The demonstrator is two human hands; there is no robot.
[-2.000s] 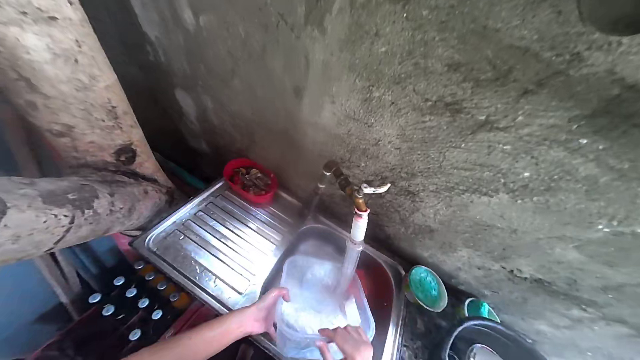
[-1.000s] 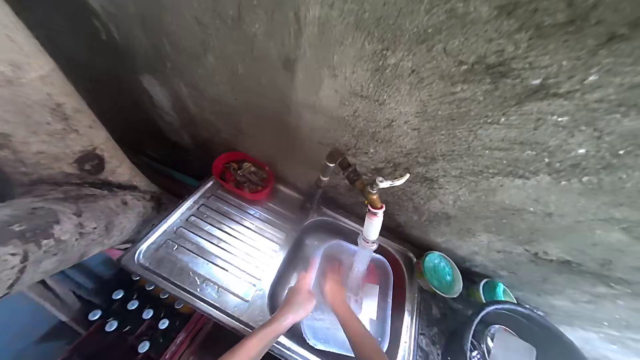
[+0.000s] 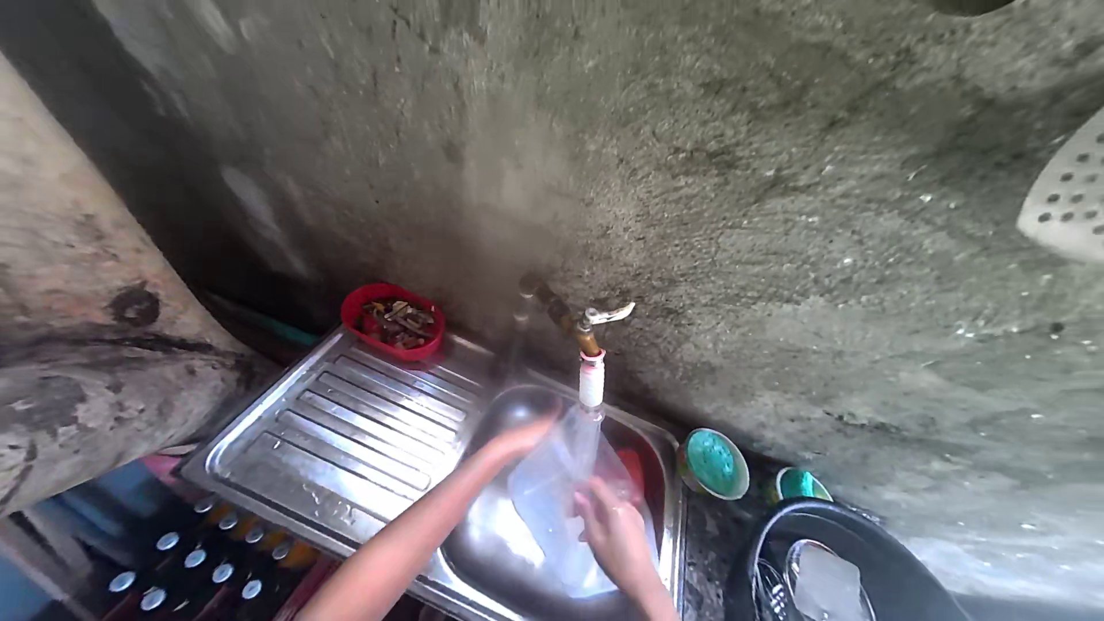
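Water runs from the brass tap [image 3: 588, 341] with its white spout sleeve into a clear plastic container [image 3: 552, 509], which is tilted over the steel sink [image 3: 492, 561]. My left hand [image 3: 530, 434] is at the container's far left edge, blurred, and seems to grip its rim. Over the near right part of the container is my right hand [image 3: 608, 517], fingers bent and close to the falling water; whether it grips anything cannot be told. Something red [image 3: 631, 470] lies in the sink behind the container.
A red basin [image 3: 394, 323] with small brownish pieces stands on the ribbed drainboard [image 3: 371, 423]. Right of the sink are a bowl with green contents [image 3: 714, 464], a second green-filled container [image 3: 798, 485] and a black tub [image 3: 828, 517] holding items. Capped bottles [image 3: 195, 559] stand below left.
The container has gone from lying level in the sink to tilted under the tap. My left hand has moved forward to its far side, and my right hand has drawn back from inside it.
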